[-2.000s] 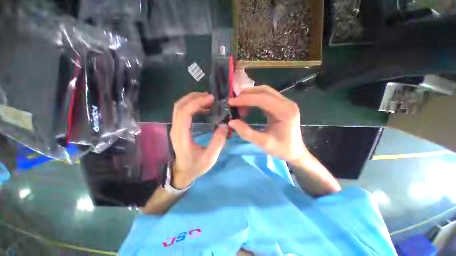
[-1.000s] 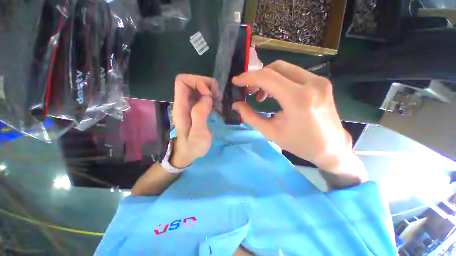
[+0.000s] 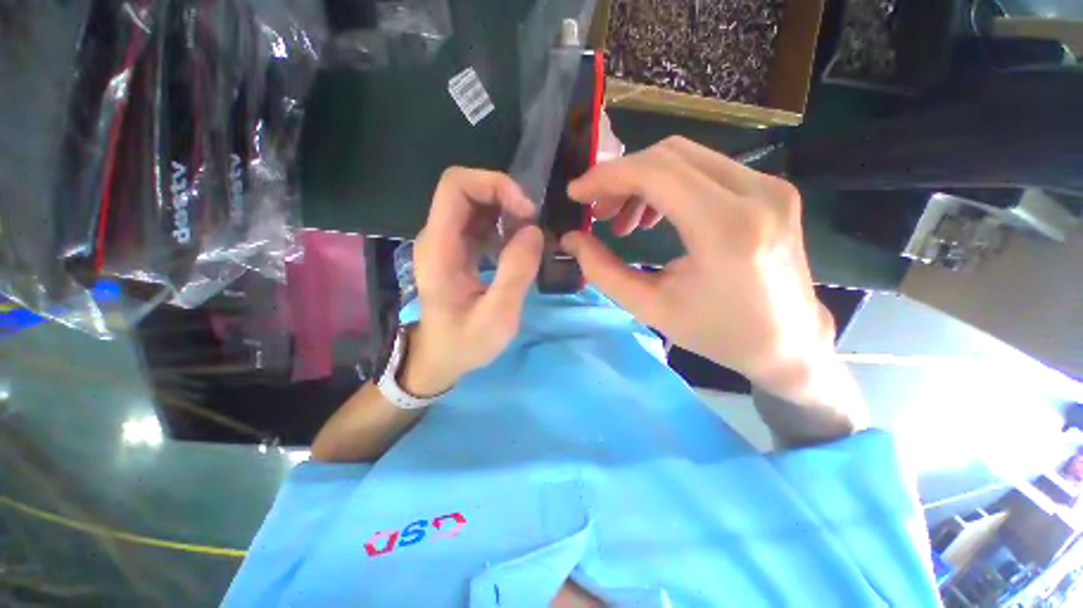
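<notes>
A black device housing with a bright red edge [image 3: 576,143] points away from me over the bench's near edge. Clear plastic film [image 3: 542,125] lies along its left side. My right hand [image 3: 713,255] has thumb and forefinger at the housing's near part, on its right side. My left hand [image 3: 473,267] has thumb and fingertips close together at the housing's left side. Whether they pinch the film or a small part cannot be told. The fingers hide part of the housing.
Bagged housings [image 3: 178,154] are piled at the left. A screw carton [image 3: 713,109] stands at the back right, with white tissue [image 3: 609,140] near it. A barcode label [image 3: 472,96] lies on the green bench mat [image 3: 368,178]. A metal unit [image 3: 950,232] is at the right.
The view has shifted since the first frame. The housing has come out from between the hands and shows more of its black face. Since the second frame, my left hand has moved right, against it.
</notes>
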